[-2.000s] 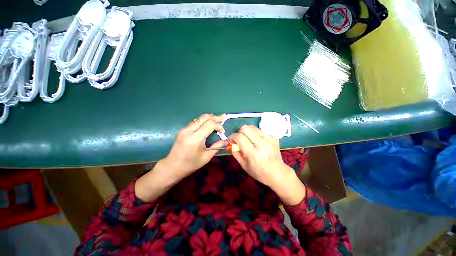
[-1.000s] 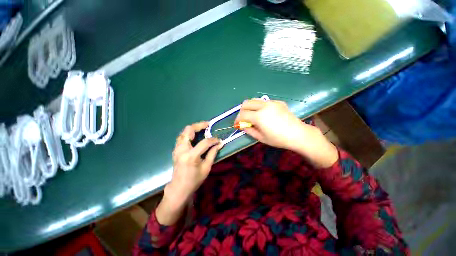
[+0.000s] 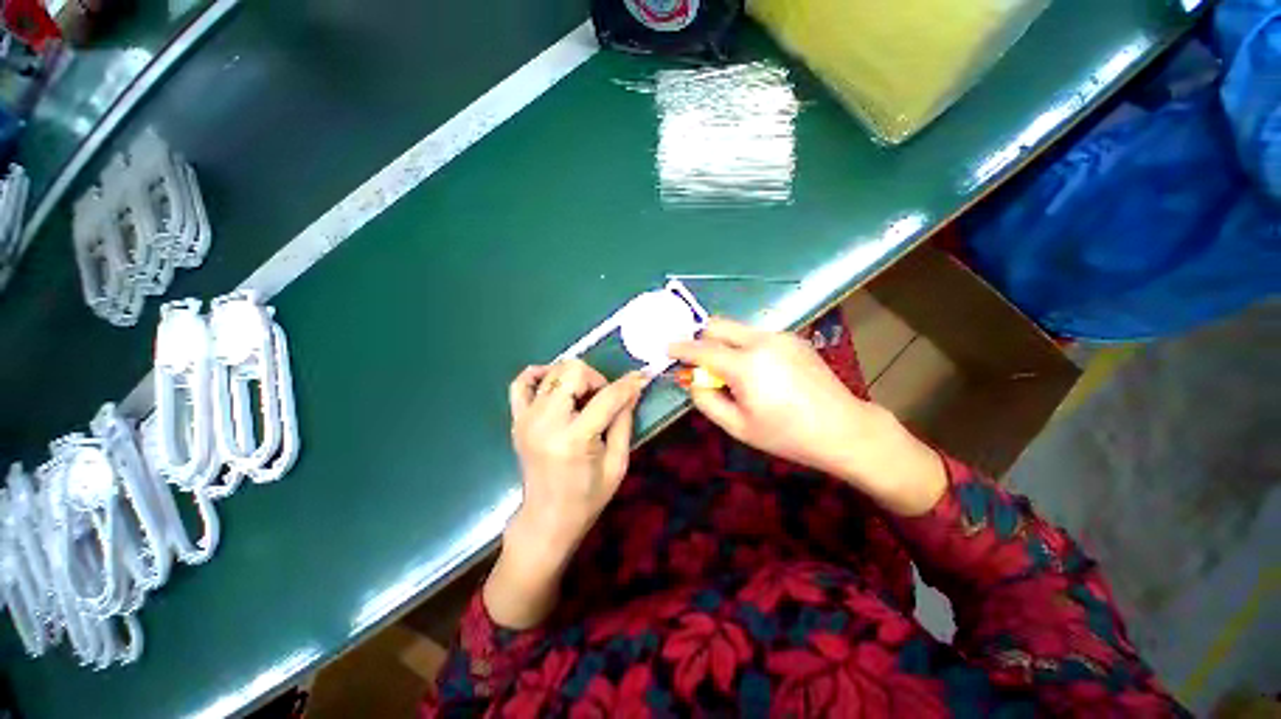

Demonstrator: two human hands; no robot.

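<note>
A white plastic frame (image 3: pixel 594 337) lies slanted at the bench's front edge, its round disc (image 3: pixel 656 330) at the upper right end. My left hand (image 3: pixel 573 429) grips the frame's lower left part, covering it, with fingertips near the disc. My right hand (image 3: pixel 787 393) is at the disc end, closed around a small tool with an orange-yellow handle (image 3: pixel 701 378). The tool's tip is not clearly visible. A single thin strip (image 3: pixel 745 278) lies on the green surface just beyond the frame.
A pile of thin strips (image 3: pixel 726 138) lies beyond the hands, near a black fan (image 3: pixel 666 25) and a yellow block (image 3: pixel 899 56). Stacked white frames (image 3: pixel 232 400) stand at left, more (image 3: pixel 141 232) across the pale line. An open cardboard box (image 3: pixel 969 358) and blue cloth or plastic (image 3: pixel 1110 225) are at right.
The view has turned and shifted. My right hand has moved off the disc, which now shows. My left hand has moved along the frame toward the disc end.
</note>
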